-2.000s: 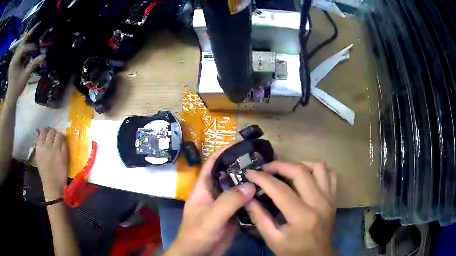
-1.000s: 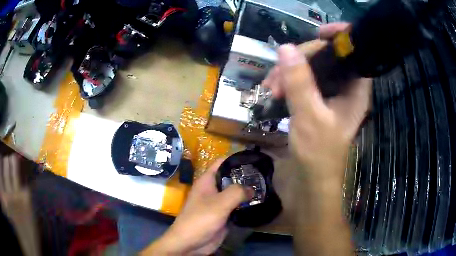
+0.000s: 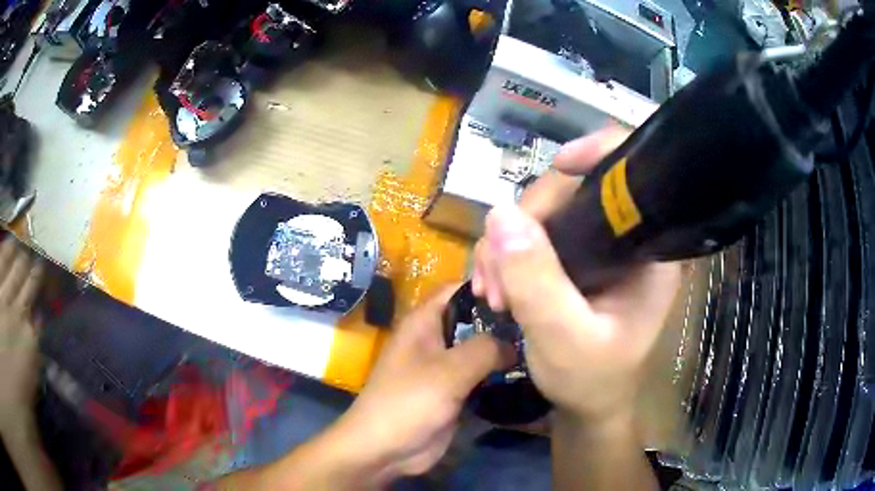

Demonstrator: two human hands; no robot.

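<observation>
My right hand is wrapped around the thick black electric screwdriver with a yellow label. Its tip end points down at a black camera front housing and is hidden behind my fingers. My left hand grips that housing at its left side, with the thumb inside over the circuit board. My right hand covers much of the housing. A second housing, open side up with a circuit board in it, lies on the white paper to the left.
The white screw feeder stands behind my hands. Stacked clear ribbed trays fill the right side. More black housings lie at the back left. Orange tape crosses the bench. Another person's hand is at the left edge.
My right hand first took the screwdriver from over the feeder, then brought it down and left to the housing in my left hand. The view has shifted, showing more of the right side.
</observation>
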